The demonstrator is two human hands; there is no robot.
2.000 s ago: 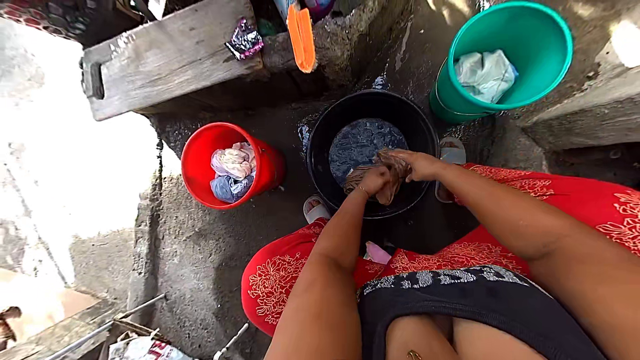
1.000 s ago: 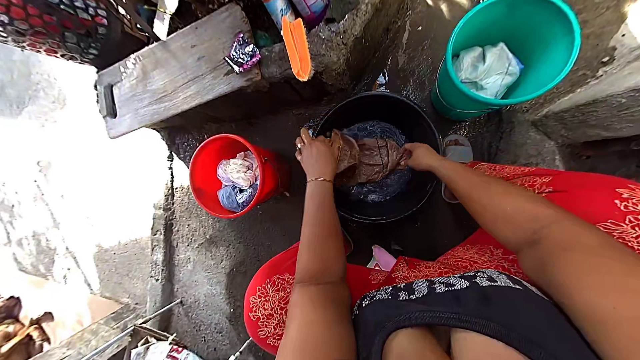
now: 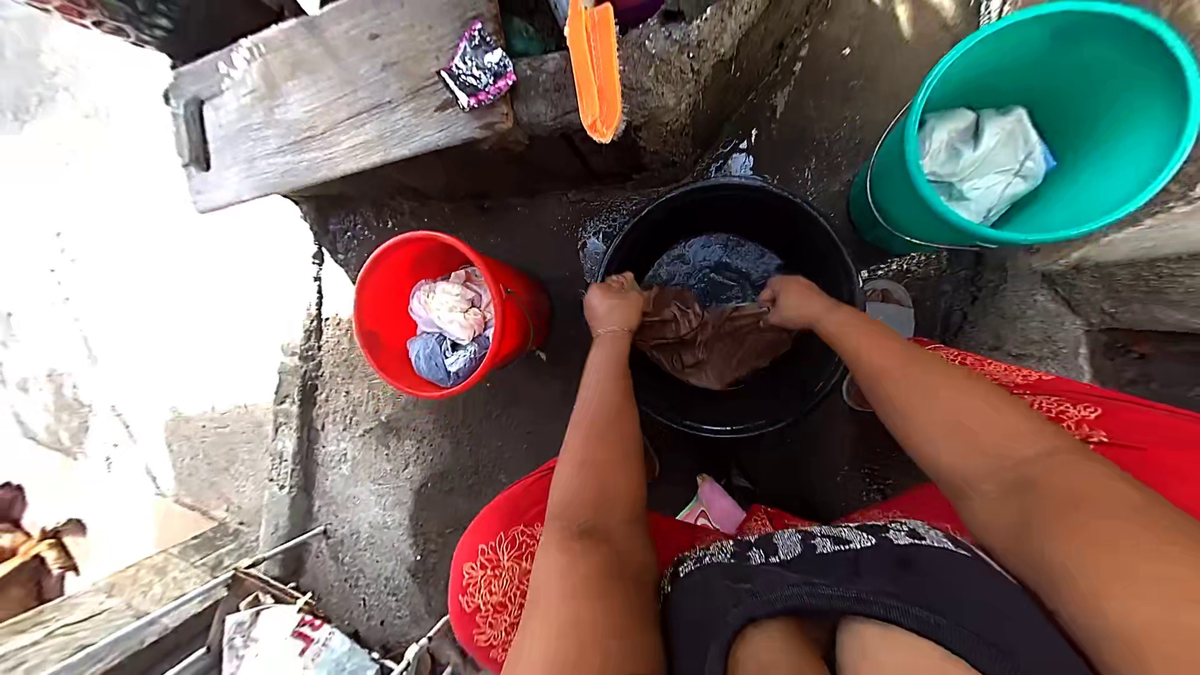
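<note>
A wet brown cloth is stretched between my two hands over a round black tub. My left hand grips its left end near the tub's left rim. At the right, my right hand has closed on the cloth's upper right edge, above the inside of the tub. Dark, sudsy water shows beyond the cloth; whether other items lie under it cannot be told. The lower part of the cloth hangs in the tub.
A red bucket with pale and blue cloths stands left of the tub. The green bucket at upper right holds a whitish cloth. A wooden board, an orange brush-like item and a crumpled packet are at the top.
Two seconds ago my hands were close together on the bunched cloth at the tub's lower right. They have moved apart, and the cloth is spread between them.
</note>
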